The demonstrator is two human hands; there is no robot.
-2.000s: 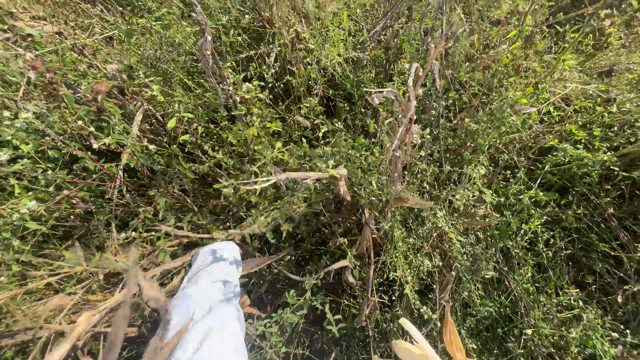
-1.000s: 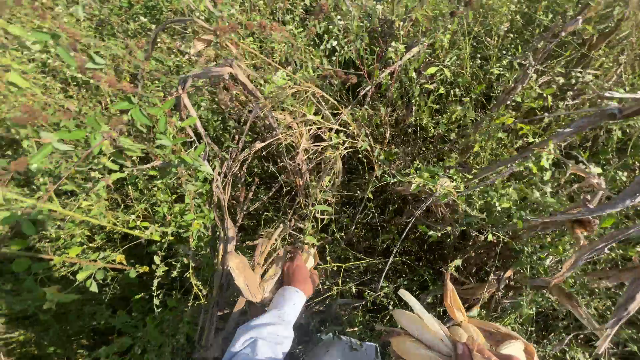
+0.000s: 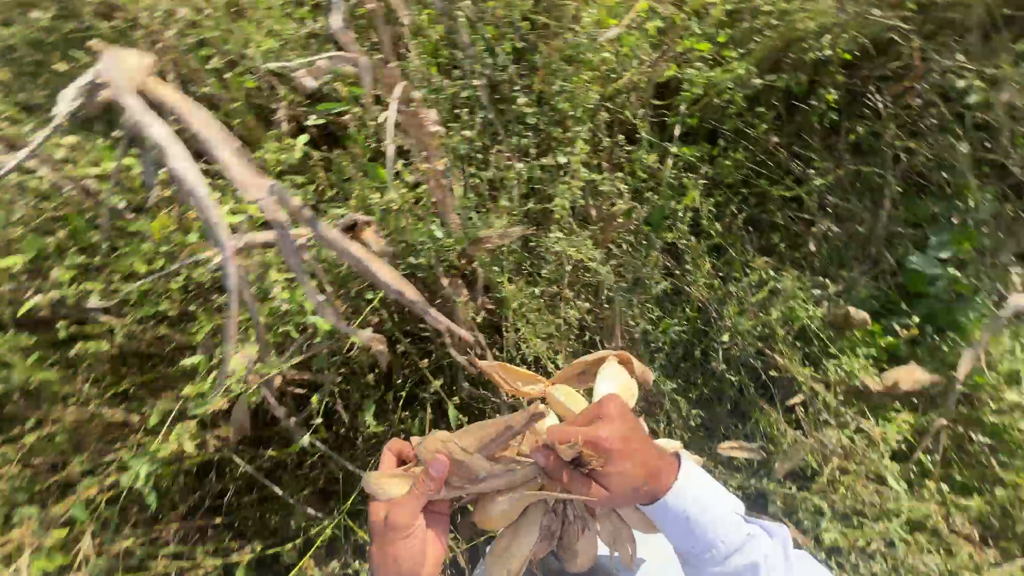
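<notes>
My left hand (image 3: 408, 512), low in the middle of the view, grips a dry corn ear in its husk (image 3: 472, 456), thumb on top. My right hand (image 3: 612, 460), in a white sleeve, is closed on dry husk at the other end of that ear; its fingertips are partly hidden. Around and under both hands is a bunch of dry corn ears (image 3: 512, 536), several in pale husks, some pointing down and others up past my right knuckles. What bears the bunch is hidden.
A bent dry corn stalk (image 3: 360, 260) slants from the upper left down to the ears. Another dry stalk (image 3: 428, 152) stands behind it. Dense green weeds (image 3: 576, 200) surround the hands, with dry husk pieces (image 3: 740, 450) among them at the right.
The left hand, at a dry plant one second ago, is now at the bunch with an ear in it. The right hand has come further into view. The view has shifted strongly.
</notes>
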